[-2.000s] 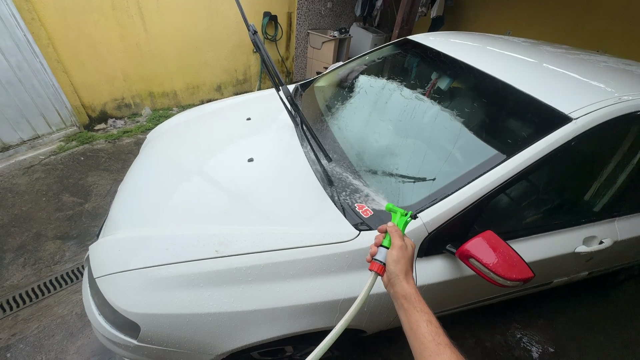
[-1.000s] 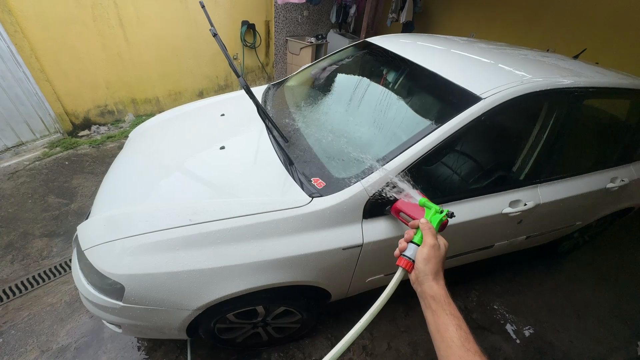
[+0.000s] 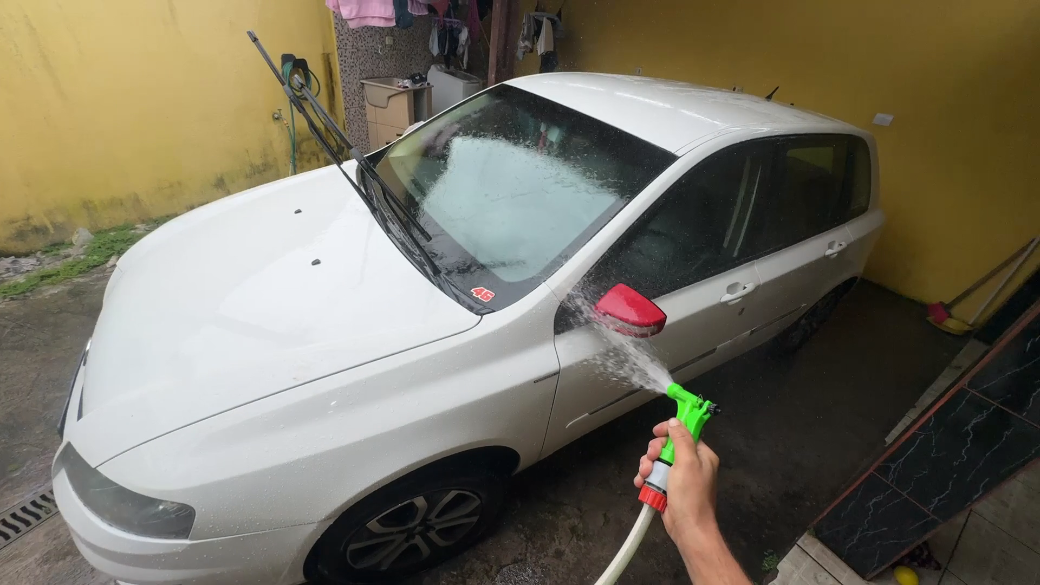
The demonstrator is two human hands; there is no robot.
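Observation:
My right hand (image 3: 684, 475) grips a green hose spray gun (image 3: 690, 416) by its handle, with a red and grey connector and a pale hose (image 3: 627, 549) running down from it. Water sprays from the nozzle up and left onto the red side mirror (image 3: 630, 310) and the front door of a white car (image 3: 292, 325). The wiper arms (image 3: 325, 130) stand raised off the wet windshield (image 3: 516, 191). A red-and-white sticker (image 3: 482, 294) sits at the windshield's lower corner. My left hand is out of view.
A black tiled ledge (image 3: 934, 463) with a brick-red edge rises at the right. A broom and a dustpan (image 3: 949, 322) lean by the yellow wall (image 3: 959, 162). Behind the car are a laundry sink cabinet (image 3: 396, 110) and a wall-hung hose (image 3: 296, 77). A floor drain (image 3: 26, 516) lies at lower left.
The spray, on the windshield's lower corner two seconds ago, now strikes the mirror and door. My right hand has moved away from the car's side, still gripping the spray gun. The view has shifted.

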